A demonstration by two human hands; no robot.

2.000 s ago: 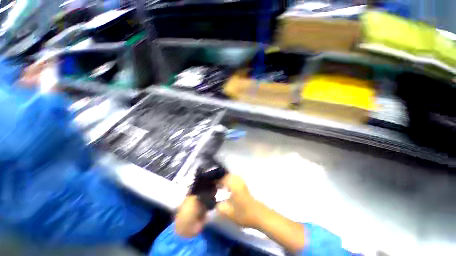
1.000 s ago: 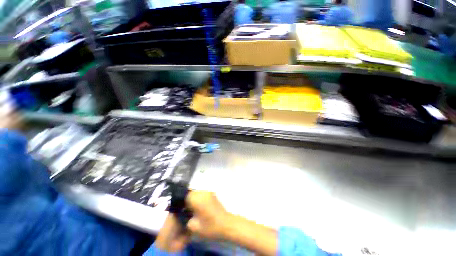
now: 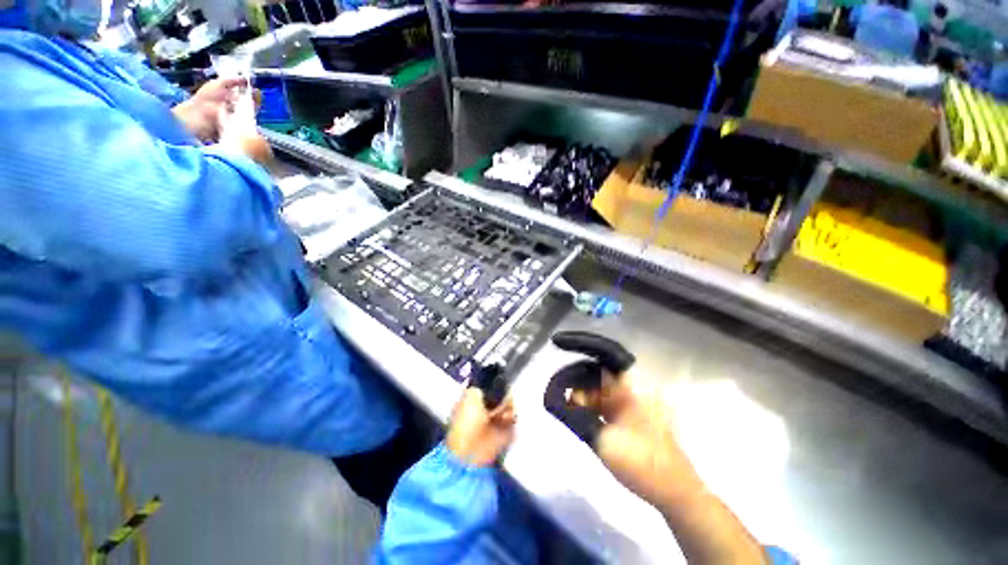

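Note:
My left hand [image 3: 481,428] grips a small dark piece [image 3: 490,381] upright above the near edge of the metal line. My right hand [image 3: 641,436] holds a curved black moulded part [image 3: 595,349] just to the right of it, over the line surface. The two pieces are apart. The right fingers partly hide the curved part. The black part tray [image 3: 442,270] with many cut-outs and small pale pieces lies beyond my left hand.
A person in a blue smock [image 3: 166,232] stands at the left, near clear plastic bags [image 3: 332,210]. A blue cord [image 3: 691,149] hangs to a blue end [image 3: 598,305] by the tray. Shelves behind hold a carton of black parts [image 3: 685,221] and yellow parts [image 3: 873,256].
My hands have moved apart; the black parts, earlier close together, are now separate. The view has turned left and sharpened, showing more of the neighbouring person.

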